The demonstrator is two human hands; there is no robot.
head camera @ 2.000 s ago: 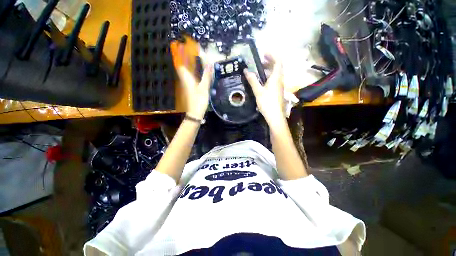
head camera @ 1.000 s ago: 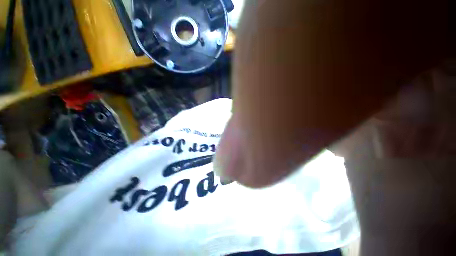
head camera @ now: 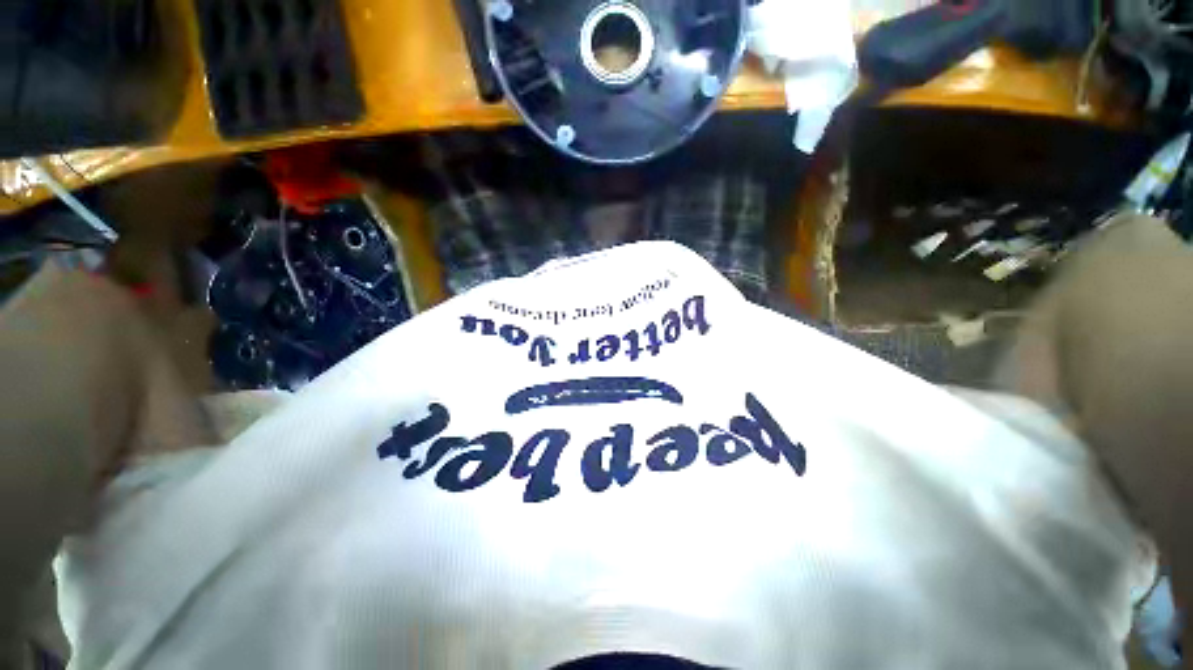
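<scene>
The round end of a black camera housing (head camera: 550,85) lies at the bench edge at the top centre, with a pale-ringed central hole and small pale spots near its rim. The top frame edge cuts off the rest of it. Neither of my hands shows. Only my raised bare arms are in view, large and blurred at the left and right edges, and the hands are beyond the picture. Nothing touches the visible part of the housing.
A white tissue (head camera: 818,66) hangs over the bench edge right of the housing. A black electric screwdriver (head camera: 926,50) lies farther right. A black foam tray (head camera: 281,66) is at left. Spare black housings (head camera: 308,295) sit below the bench. Cable leads (head camera: 1158,170) hang at far right.
My hands have left the housing and gone out of the picture, with my arms raised at both sides. The view has tilted down, so the housing now sits at the top edge.
</scene>
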